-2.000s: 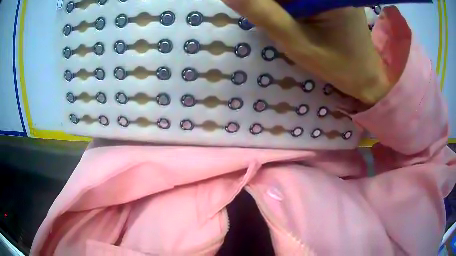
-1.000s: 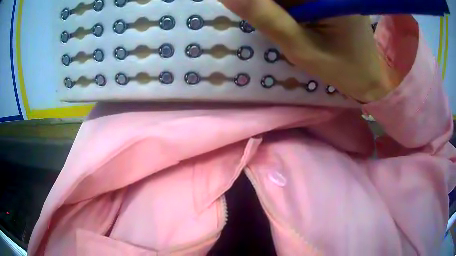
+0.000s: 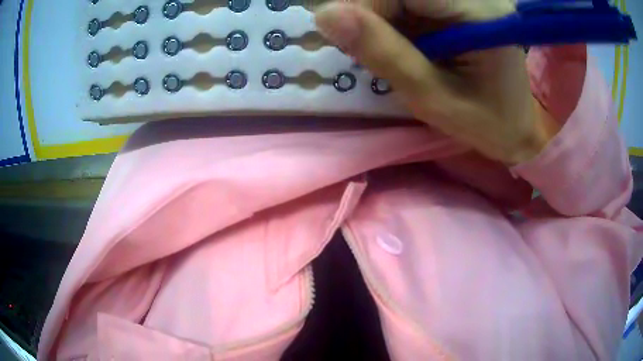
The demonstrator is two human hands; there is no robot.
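Note:
My right hand (image 3: 451,84) is at the upper right, partly cut off by the top edge. It holds a long dark blue tool (image 3: 522,32) like a pen; the tool's tip is hidden by the hand. The hand is over the right part of the off-white parts tray (image 3: 211,109), which is cut off at the top. Round metal parts (image 3: 236,80) sit at both ends of tan dumbbell-shaped recesses (image 3: 202,81) in rows. Whether the hand touches the tray cannot be told. My left hand is not in view.
The white tabletop (image 3: 60,70) shows at the left with yellow tape (image 3: 84,146) and blue tape (image 3: 19,84). The pink jacket (image 3: 211,190) lies against the tray's near edge. A dark area is below the table at the left.
The tray has shifted up in the picture, and fewer of its rows show. The right hand stays at the upper right; more of the blue tool shows, slightly lower.

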